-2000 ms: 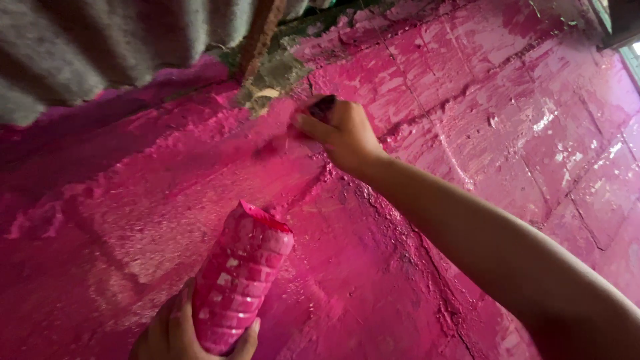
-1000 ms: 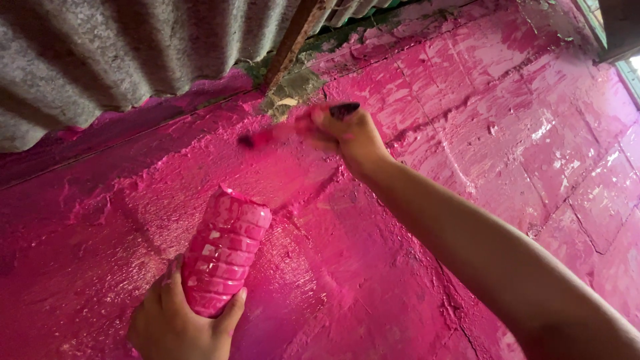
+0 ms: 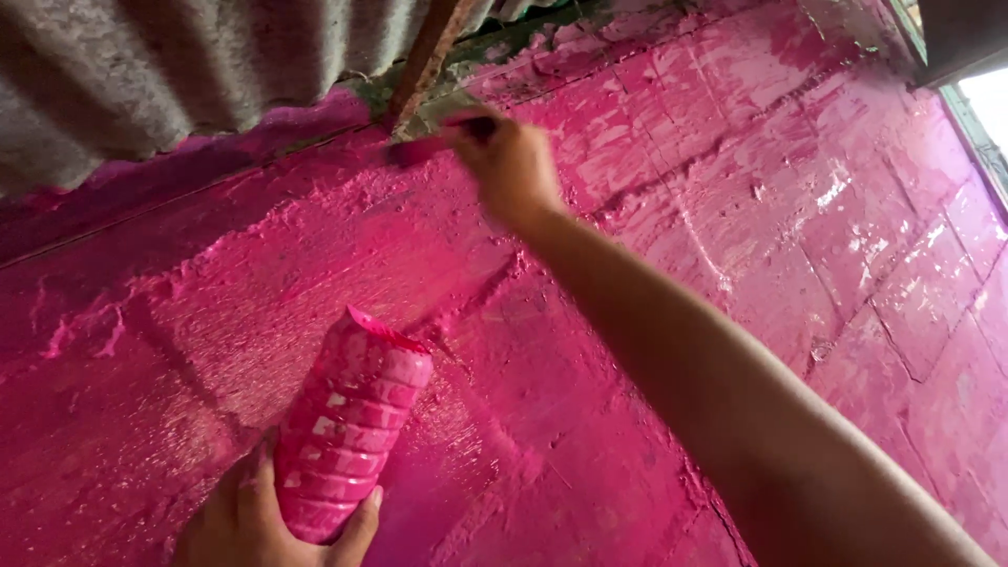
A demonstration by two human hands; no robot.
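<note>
My left hand grips a cut-open ribbed plastic bottle smeared with pink paint, its open end tilted up. My right hand is closed around a paintbrush, blurred by motion. The brush's dark end points left, close to the foot of the rusty post; whether its bristles touch the surface cannot be told. Both hands are in front of a block wall coated in wet-looking pink paint, with mortar ridges and joints.
Corrugated metal sheeting runs along the upper left. A rusty post meets the wall's edge beside a bare grey-green patch. At the upper right are a dark board and a bright opening with a frame.
The brush has moved up toward the post's foot since one second ago, with my right hand still around it. My left hand keeps hold of the bottle.
</note>
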